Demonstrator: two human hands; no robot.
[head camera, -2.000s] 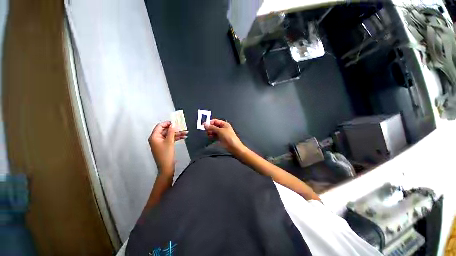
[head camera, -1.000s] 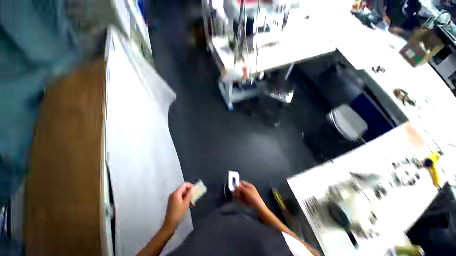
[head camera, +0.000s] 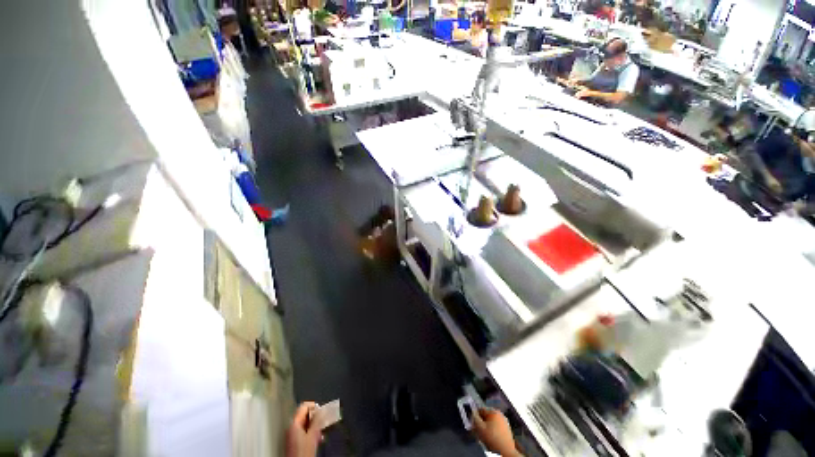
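Note:
My left hand (head camera: 305, 432) is low in the view, cut off by the bottom edge, and holds a small pale beige piece (head camera: 328, 413) between thumb and fingers. My right hand (head camera: 494, 430) is to its right, also near the bottom edge, and holds a small white piece (head camera: 466, 409) with a darker, frame-like centre. The two pieces are apart, held over the dark floor. The print on them is too blurred to read.
A dark aisle (head camera: 335, 312) runs ahead. White sewing tables (head camera: 527, 353) line the right, with two brown thread cones and a red sheet (head camera: 562, 248). Cartons (head camera: 246, 357) and shelving with cables stand left. A seated person (head camera: 617, 76) is at a far table.
The view has moved along the aisle and tilted up, showing more of the workshop. Both hands now sit lower in the picture and still hold their pieces.

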